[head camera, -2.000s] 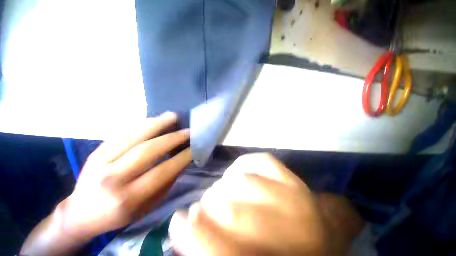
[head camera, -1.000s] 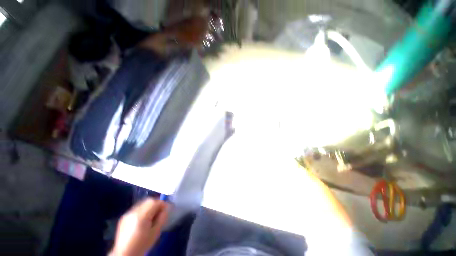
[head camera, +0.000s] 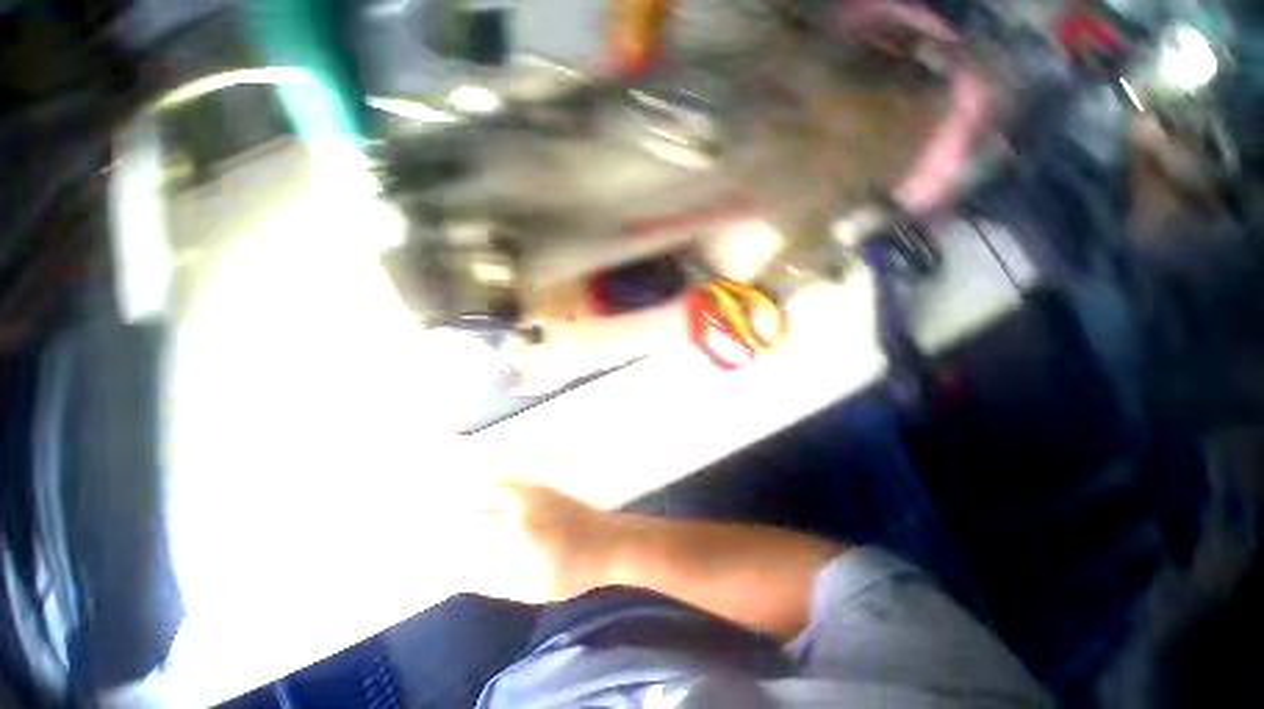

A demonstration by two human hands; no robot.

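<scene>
My right hand [head camera: 548,540] lies at the front edge of the white machine table [head camera: 707,416], its forearm coming from the lower right. Its fingers are washed out by glare, so I cannot tell whether they hold cloth. My left hand is not in view. The sewing machine's small metal parts [head camera: 485,270] show blurred above the table. No worked fabric piece can be made out in the glare.
Scissors with red and yellow-orange loops [head camera: 735,326] lie right of the machine parts, beside a black and red object [head camera: 641,284]. A dark strip [head camera: 894,312] hangs at the right table edge. Dark layered cloth [head camera: 104,443] is at the far left.
The view has swung to the right, moving the scissors toward the middle. My left hand, seen earlier at the cloth, has left the picture. My right forearm now shows.
</scene>
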